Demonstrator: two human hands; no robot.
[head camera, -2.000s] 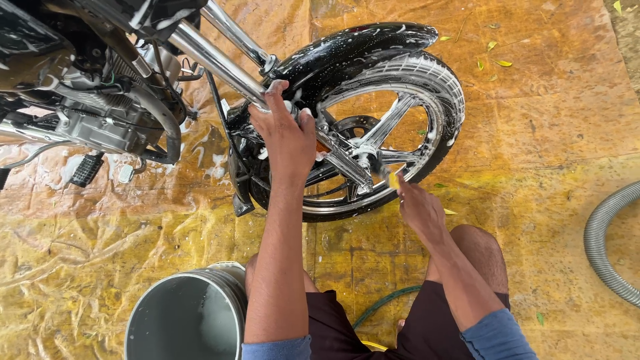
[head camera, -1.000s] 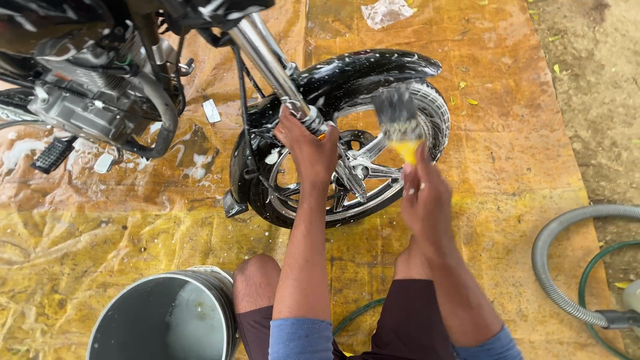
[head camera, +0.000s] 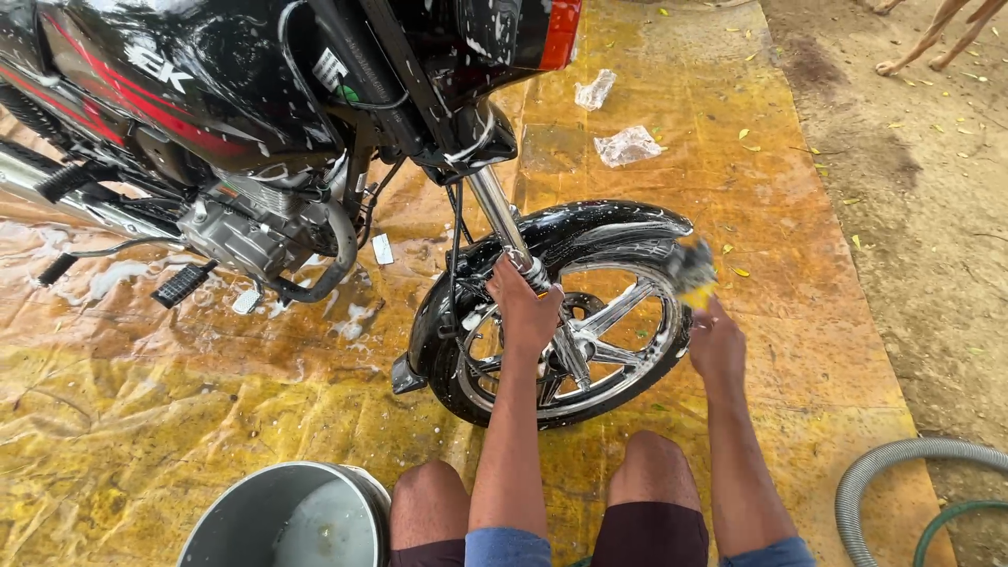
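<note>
A black motorcycle's front wheel (head camera: 630, 346) with silver spokes lies ahead of my knees, wet with foam. Above its tyre curves the glossy black front fender (head camera: 598, 224), streaked with suds. My left hand (head camera: 524, 307) grips the lower part of the chrome fork tube (head camera: 496, 209). In my right hand (head camera: 717, 339) is a brush (head camera: 693, 272) with a yellow handle and grey bristles, slightly blurred, at the front end of the fender and tyre. Foam spots also dot the fuel tank (head camera: 181, 87).
A grey bucket (head camera: 378, 504) with cloudy liquid stands left of my knees. Under everything spreads a wet yellow-orange tarp (head camera: 756, 228). Clear plastic scraps (head camera: 628, 146) lie beyond the wheel. A grey corrugated hose (head camera: 858, 480) and a green hose are at the lower right; an animal's legs (head camera: 937, 39) show top right.
The brush has gone from near the wheel hub, two seconds ago, to the front end of the fender. My left hand stays at the fork. The view has tilted up, showing more of the motorcycle.
</note>
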